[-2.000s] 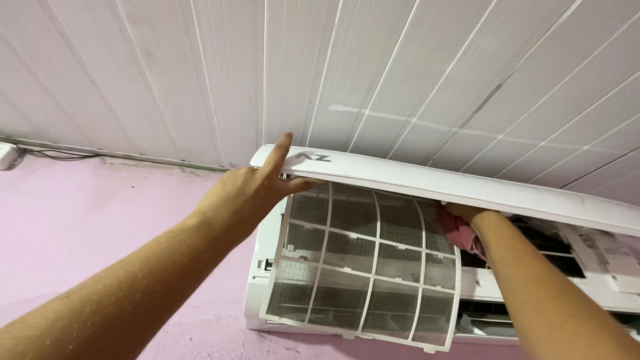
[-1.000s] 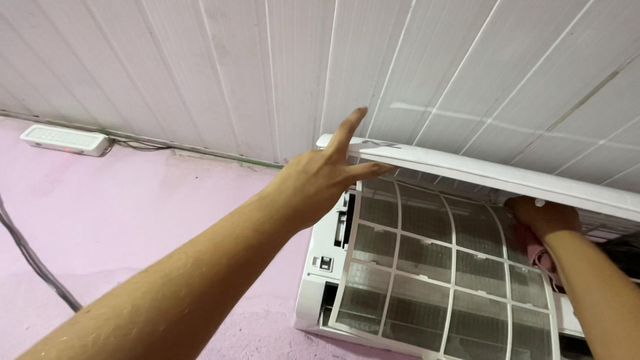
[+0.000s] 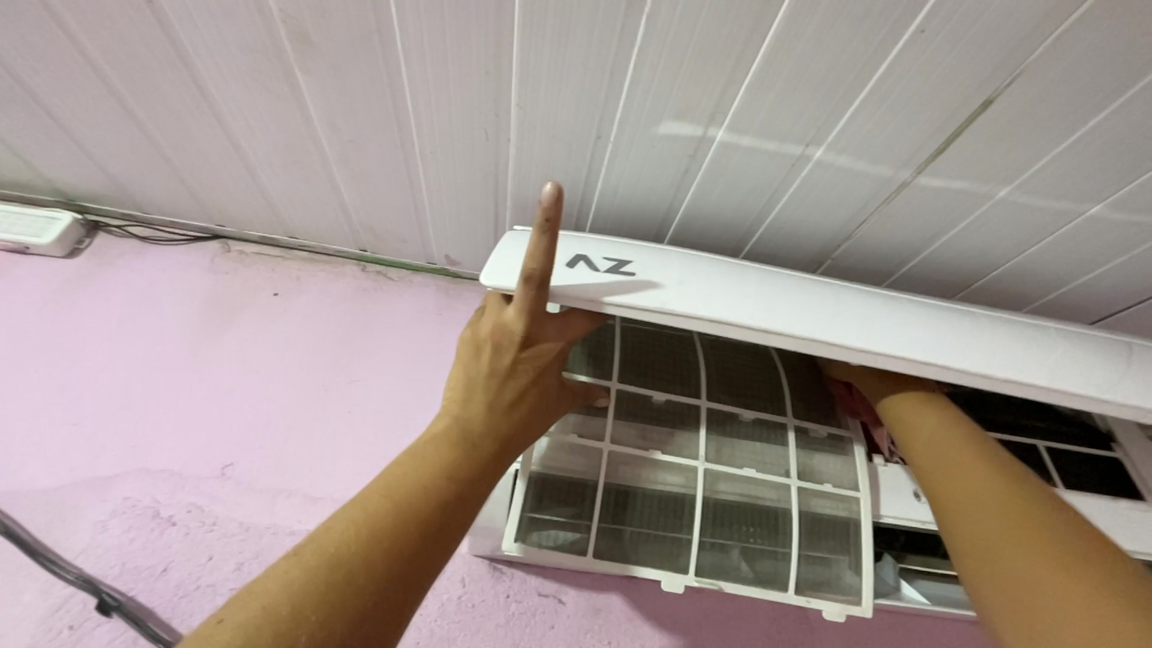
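Under the raised front cover (image 3: pixel 810 310) of a white wall-mounted air conditioner, a mesh air filter (image 3: pixel 702 468) in a white plastic frame hangs partly out over the unit's front. My left hand (image 3: pixel 522 360) is at the cover's left end, its index finger extended up across the cover and its other fingers beneath, by the filter's upper left part. My right hand (image 3: pixel 877 382) reaches under the cover at the filter's right side, its fingers hidden, with a bunched reddish-pink cloth (image 3: pixel 868 418) at it.
White ceiling panels (image 3: pixel 450 117) lie close above the cover. A pink wall (image 3: pixel 225 378) stands behind the unit. At the far left are a white light fixture (image 3: pixel 40 229) with thin wires and a dark cable (image 3: pixel 81 580). A second filter section (image 3: pixel 1071 463) shows on the right.
The filter's lower edge shows again as the view shifts. My left hand has changed pose at the cover's left end, with its index finger now straight up. My right hand stays under the cover.
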